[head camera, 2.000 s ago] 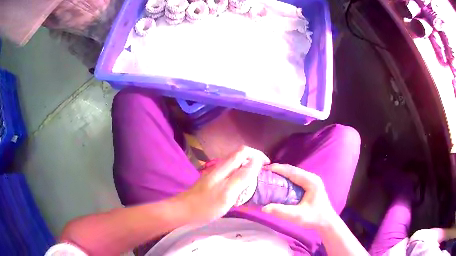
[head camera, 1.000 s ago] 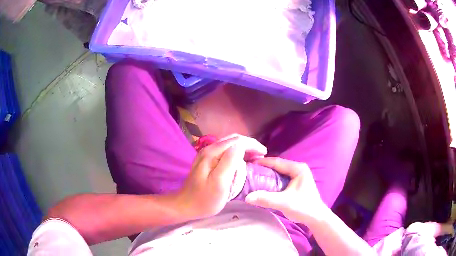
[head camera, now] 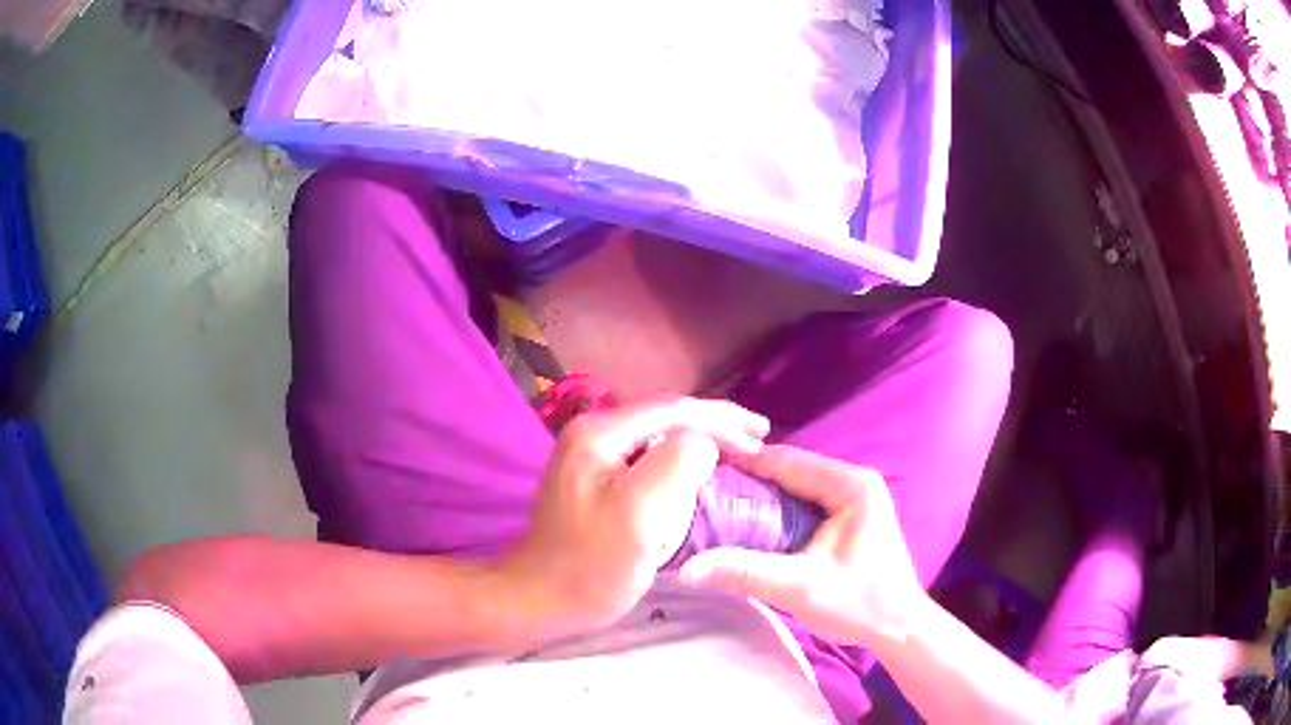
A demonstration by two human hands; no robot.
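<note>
A blue-purple tube part (head camera: 750, 518) lies between my two hands above my lap. My left hand (head camera: 616, 496) wraps the tube's left end with its fingers curled over the top. A pale ring part showed at that end earlier; now the fingers hide it. My right hand (head camera: 835, 545) grips the tube's right end, thumb below and fingers above. The tube's ribbed middle shows between the hands.
A large blue-violet crate (head camera: 566, 170) with a glaring white liner (head camera: 609, 85) stands beyond my knees. Blue crates (head camera: 36, 567) are at the left edge. The dark-edged curved bench (head camera: 1189, 213) runs along the right, with parts on it. Another person's sleeve (head camera: 1182, 680) shows at lower right.
The view has tilted so the crate sits higher and its rings are out of view. My left hand has closed further over the tube's left end, hiding the pale ring.
</note>
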